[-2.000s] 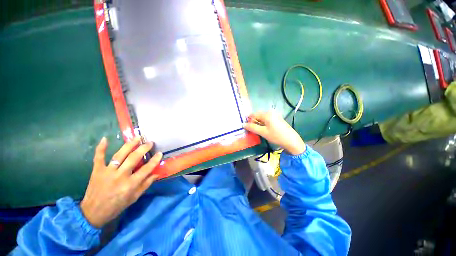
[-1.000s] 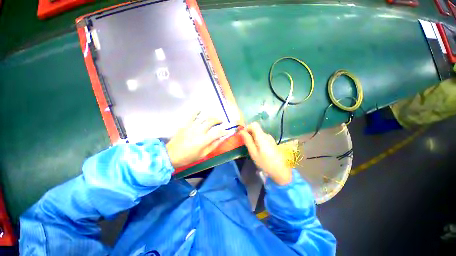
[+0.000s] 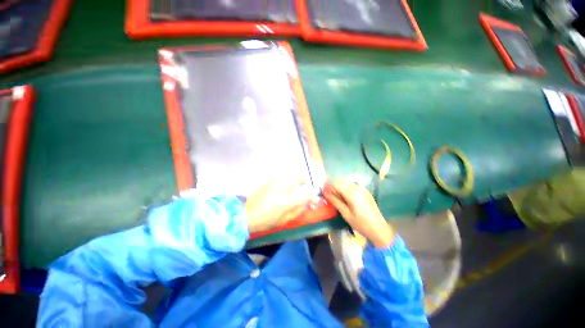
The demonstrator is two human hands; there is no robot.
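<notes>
A grey panel (image 3: 237, 122) with a bright glare lies in a red-orange tray (image 3: 178, 144) at the bench's near edge. My left hand (image 3: 277, 204) reaches across the panel's near edge to its near right corner, fingers bent. My right hand (image 3: 359, 208) is at the same corner, thumb and fingertips close together near the left fingertips. Blur hides whether either hand holds anything. A thin black edge strip (image 3: 301, 144) lies along the panel's right edge. The near edge is mostly covered by my left hand and sleeve.
Two yellow-green strip coils, a looser one (image 3: 410, 148) and a thicker one (image 3: 471, 173), lie on the green bench (image 3: 96, 128) to the right. A whitish bucket (image 3: 454, 256) stands below the bench edge. Other panels in red trays (image 3: 359, 40) lie beyond and at the left. A person's yellow-green sleeve (image 3: 551, 198) is at right.
My left hand moved from the near left corner to the near right corner. My right hand stays at that corner. The camera view has shifted, showing more trays beyond.
</notes>
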